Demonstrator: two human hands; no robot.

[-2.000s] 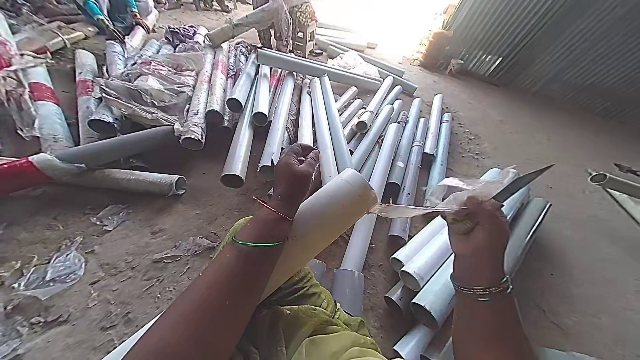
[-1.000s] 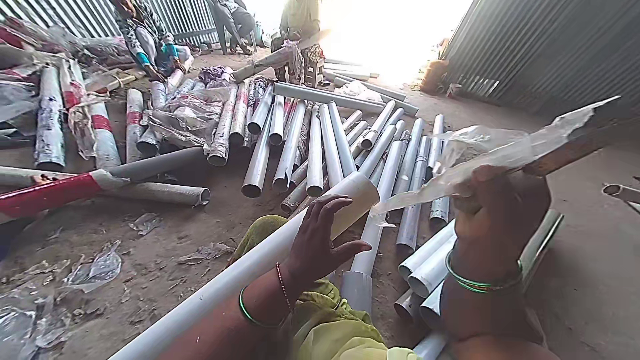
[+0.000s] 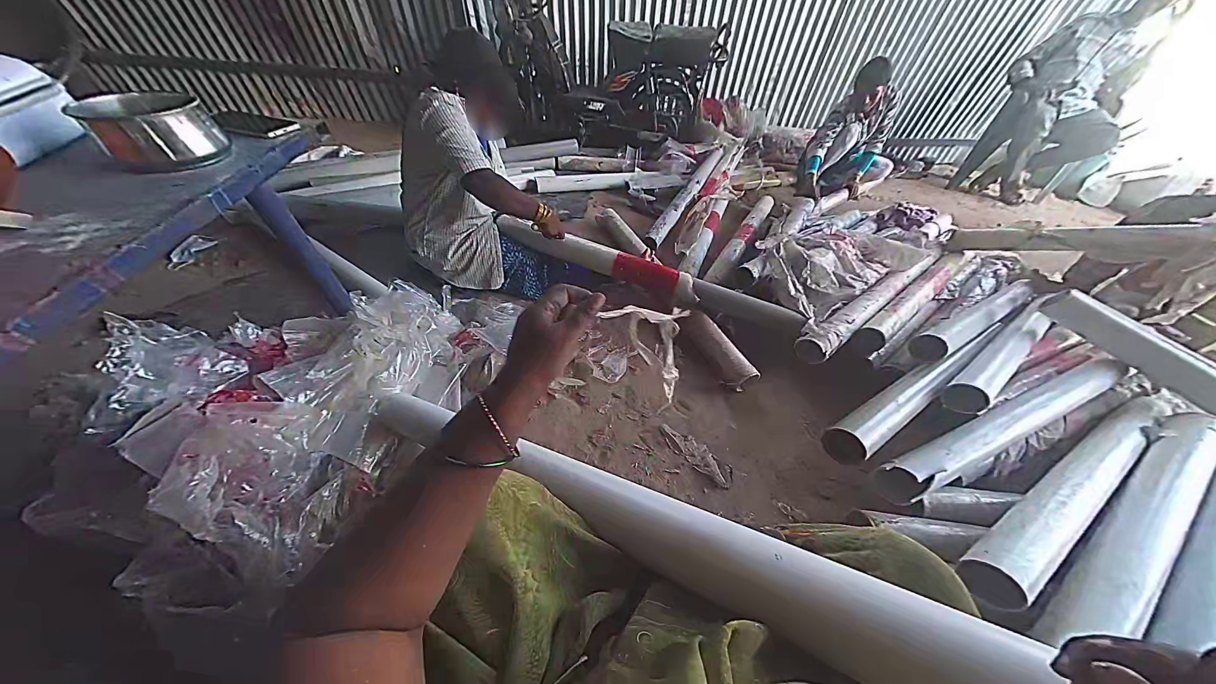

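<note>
A long pale pipe (image 3: 722, 551) lies across my lap, over green cloth (image 3: 532, 560). My left hand (image 3: 556, 332) is raised above it, its fingers closed on a thin strip of torn plastic film (image 3: 655, 332) that dangles to the right. At the bottom right corner my right hand (image 3: 1130, 657) is partly in view by the pipe's near end; what it holds cannot be made out. Left of my left arm is a heap of crumpled clear plastic film (image 3: 256, 456) with red patches.
Many metal-coloured pipes (image 3: 1064, 494) lie on the ground at the right. A seated co-worker (image 3: 451, 180) handles a pipe with a red band (image 3: 646, 274). A table with a blue edge (image 3: 161, 237) bears a steel pot (image 3: 147, 128) at upper left. Other people and a motorcycle (image 3: 646, 76) are behind.
The view has swung left. My left hand has left the pipe's end and now holds a film strip. The blade and film seen earlier in my right hand are out of sight.
</note>
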